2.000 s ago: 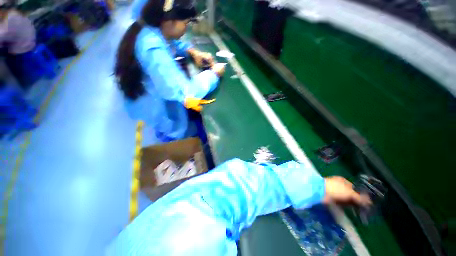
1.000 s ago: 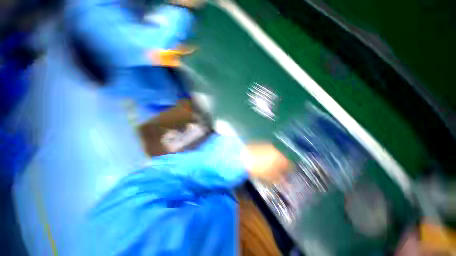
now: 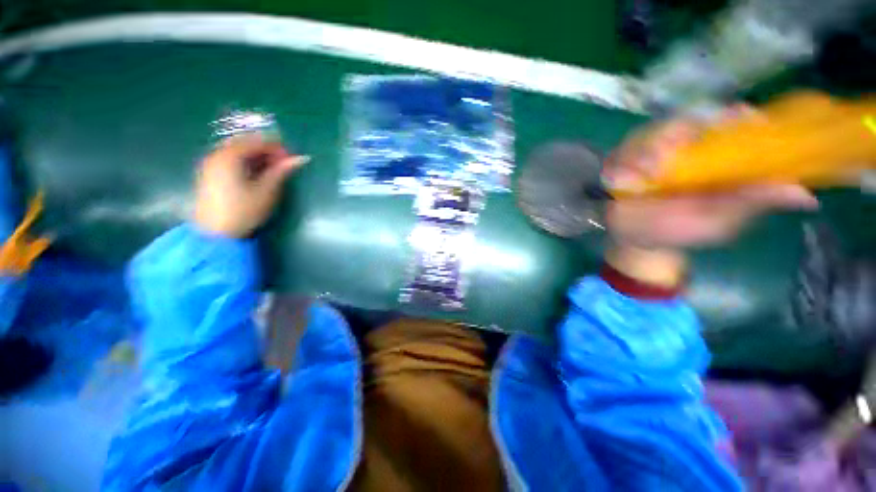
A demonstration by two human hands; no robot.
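The open phone unit point(image 3: 438, 255) lies on the green bench in front of me, its top end touching the clear bag of blue parts point(image 3: 427, 130). My right hand point(image 3: 663, 192) is closed around the yellow-orange electric screwdriver point(image 3: 768, 144). The dark bit end points left over the round grey screw tray point(image 3: 560, 189); contact is too blurred to tell. My left hand point(image 3: 242, 183) is at the left, just below the pile of white-silver slivers point(image 3: 243, 123). Its fingers are bent together. A pale speck shows at the fingertip; whether it is held cannot be told.
The white rail point(image 3: 336, 38) curves across the back of the bench point(image 3: 115, 125). A neighbour's blue sleeve and yellow-orange fingers point(image 3: 24, 245) show at the left edge. Purple clothing point(image 3: 778, 423) is at the lower right. Blurred grey things lie at the right and upper right.
The view has swung from the left side to the bench in front. My left hand has moved from beside the phone unit to the sliver pile. My right hand and screwdriver are now fully in view.
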